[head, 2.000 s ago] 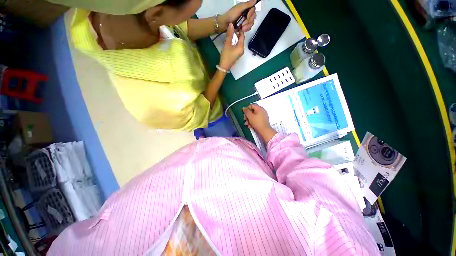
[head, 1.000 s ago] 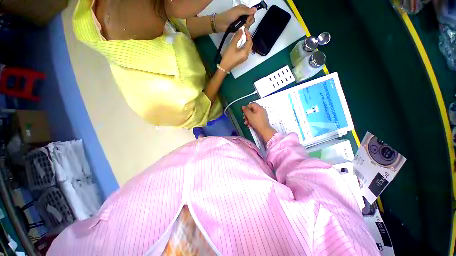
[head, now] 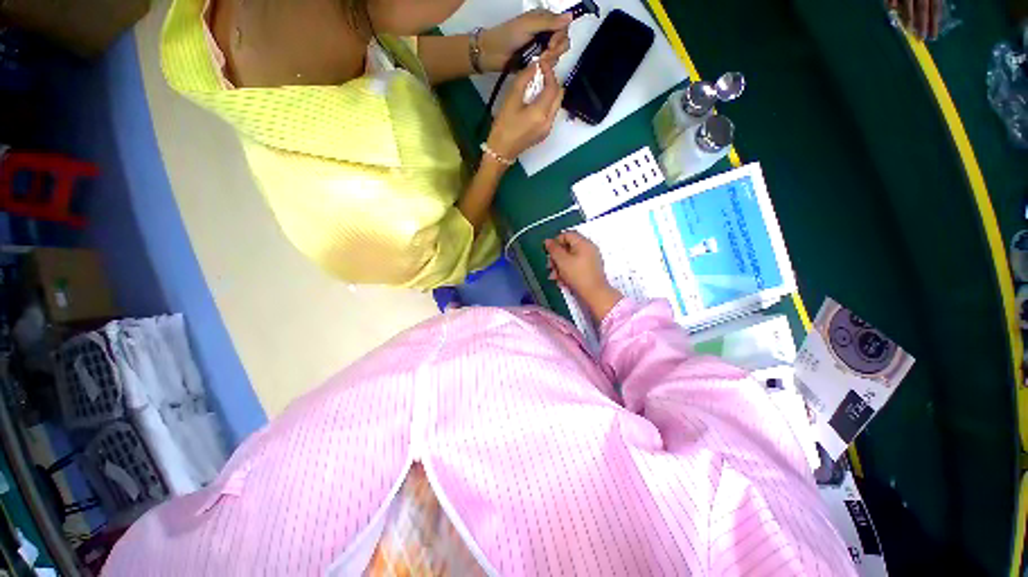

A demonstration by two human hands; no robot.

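My right hand (head: 581, 265) rests, fingers loosely curled and nothing seen in it, on the left edge of a work instruction sheet (head: 723, 250) with a blue printed panel. My left hand is not in view. A white multi-port charger (head: 619, 184) with a white cable lies just above the sheet. Two short bottles (head: 696, 149) with round metal tops stand beside it.
A seated coworker in yellow (head: 338, 180) holds a small black device with a strap (head: 530, 54) and a white piece. A smartphone (head: 609, 68) lies on a white mat. A printed leaflet (head: 853, 378) overlaps the dark green belt at right. Another person's fingers (head: 919, 16) show top right.
The coworker's torso and head have shifted, and the black device has turned so its strap shows. Another person's fingers have appeared at the top right. My right hand has not visibly moved.
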